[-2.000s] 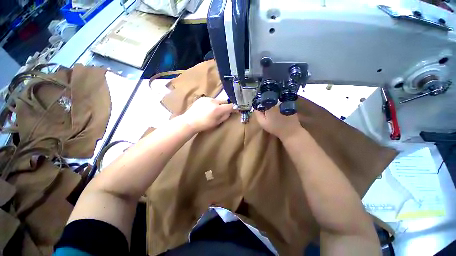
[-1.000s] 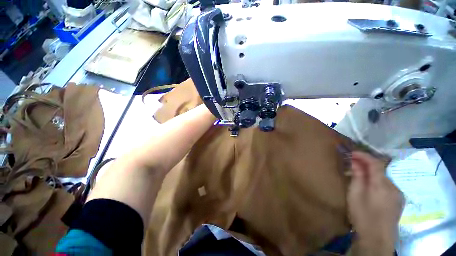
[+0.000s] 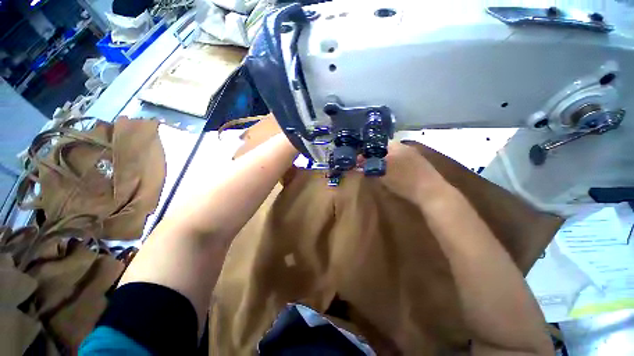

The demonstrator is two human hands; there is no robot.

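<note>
The tan-brown bag panel (image 3: 445, 222) lies under the white sewing machine (image 3: 445, 62), its center seam (image 3: 334, 212) running up to the presser foot (image 3: 334, 179). A tiny pale patch (image 3: 290, 260) shows on the panel. My left forearm (image 3: 243, 181) reaches behind the machine head, which hides my left hand. My right hand (image 3: 403, 170) is on the panel just right of the foot, its fingers largely hidden by the black tension knobs (image 3: 361, 142). What either hand holds cannot be seen.
A heap of brown bag pieces with handles (image 3: 132, 174) lies at left, with more brown pieces (image 3: 69, 292) below it. A cardboard piece (image 3: 184, 78) and a blue bin (image 3: 125, 49) are at the upper left. Paper sheets (image 3: 598, 243) lie at right under the pillar.
My right hand went out to the panel's right edge and is now back beside the foot. The red-handled piece seen earlier at the right pillar no longer shows. My left hand has gone behind the machine head.
</note>
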